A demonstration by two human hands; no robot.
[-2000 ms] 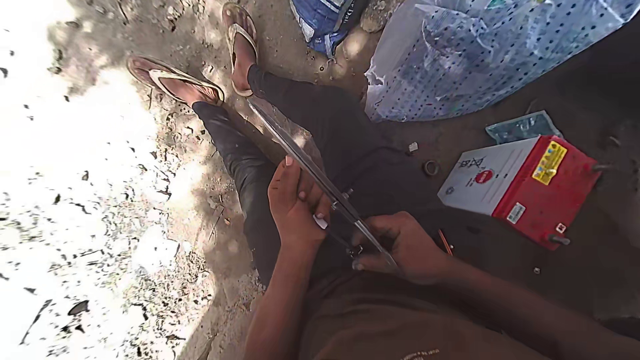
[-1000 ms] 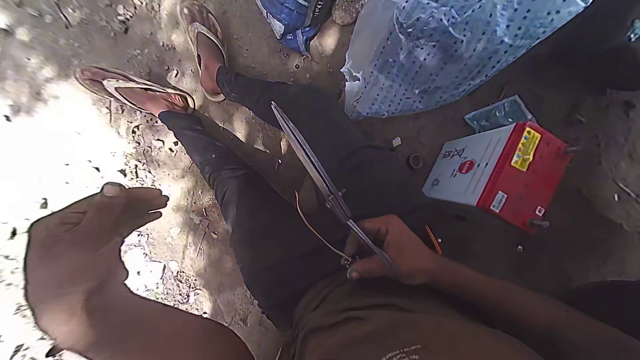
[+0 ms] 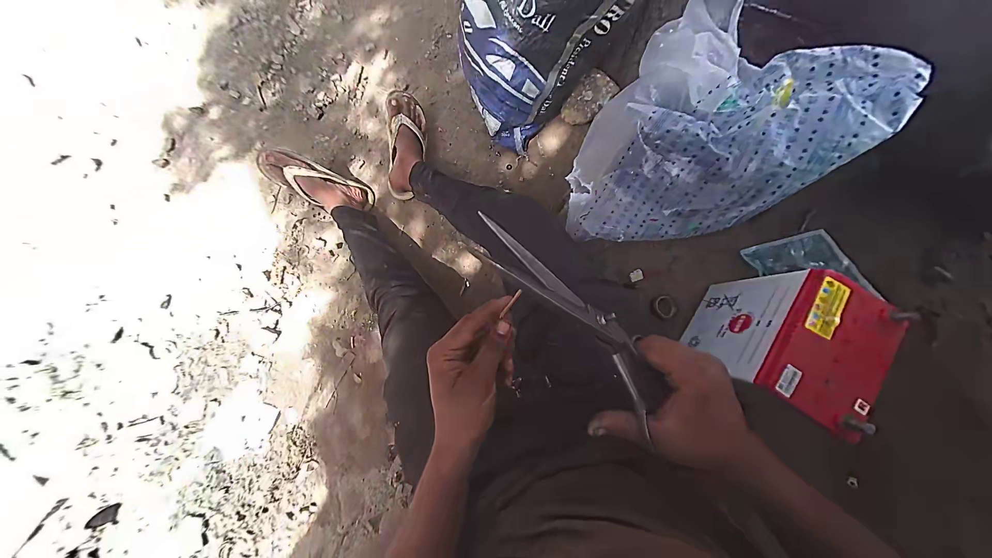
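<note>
My right hand (image 3: pixel 694 395) grips the handles of a large pair of metal scissors (image 3: pixel 593 314). The scissors' blades are parted and point up and left, over my legs. Just left of the blades, my left hand (image 3: pixel 469 372) pinches a short, thin, orange-brown piece (image 3: pixel 510 304), perhaps wire, between thumb and fingertips; its tip sticks up near the lower blade. The rest of that piece is hidden by the fingers. Both hands are above my lap in dark trousers (image 3: pixel 411 333).
A red and white battery (image 3: pixel 829 349) lies at the right, beside a flat bluish piece (image 3: pixel 798 252). Above are a dotted plastic bag (image 3: pixel 697 170), a blue printed sack (image 3: pixel 504 70) and a stone (image 3: pixel 589 97). A small dark ring (image 3: pixel 663 307) lies near the battery. My sandalled feet (image 3: pixel 318 182) rest on dirt.
My left hand has come back from the far left to beside the scissors and now pinches the thin piece. The scissors, closed before, now have parted blades. The long orange strand seen earlier is not visible.
</note>
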